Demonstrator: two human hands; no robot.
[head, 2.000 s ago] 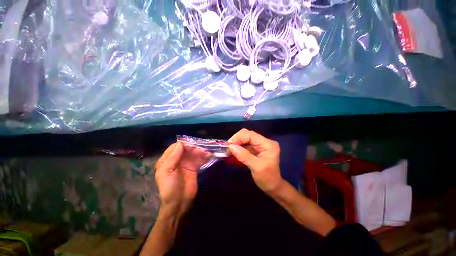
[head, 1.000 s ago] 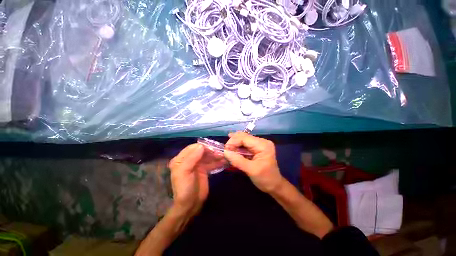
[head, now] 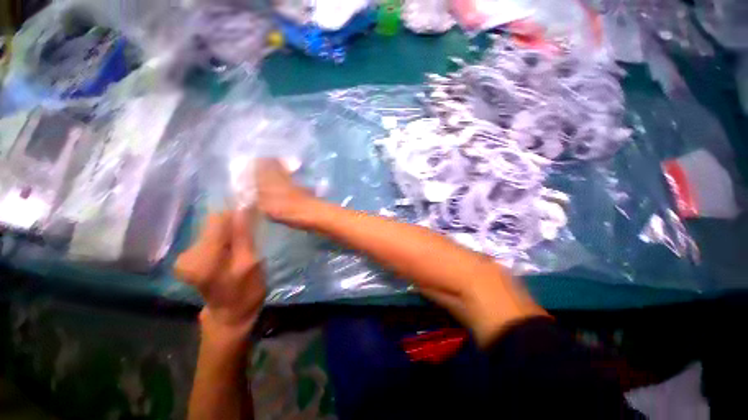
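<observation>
My left hand [head: 225, 267] and my right hand [head: 280, 195] are close together over the left part of the bench, both blurred. A bright whitish patch of clear film [head: 242, 171] lies at their fingertips; whether either hand grips it is too blurred to tell. The heap of coiled white cables [head: 467, 176] lies right of my hands, with round white discs among the coils. A stack of small bags with a red-orange band [head: 712, 184] lies at the far right. Clear plastic sheet [head: 344, 283] spreads under the heap.
Grey-white boxes under film [head: 123, 184] lie at the left. Blue-wrapped goods [head: 82, 70] are at the back left. Blue, green and reddish packets [head: 525, 16] stand behind. A red item [head: 435, 344] shows below the bench edge, with white cloth or paper [head: 677, 398] at lower right.
Both hands have moved from in front of the bench edge to up over its left part. The view has shifted, showing more of the bench's back. The small bag is no longer clearly visible.
</observation>
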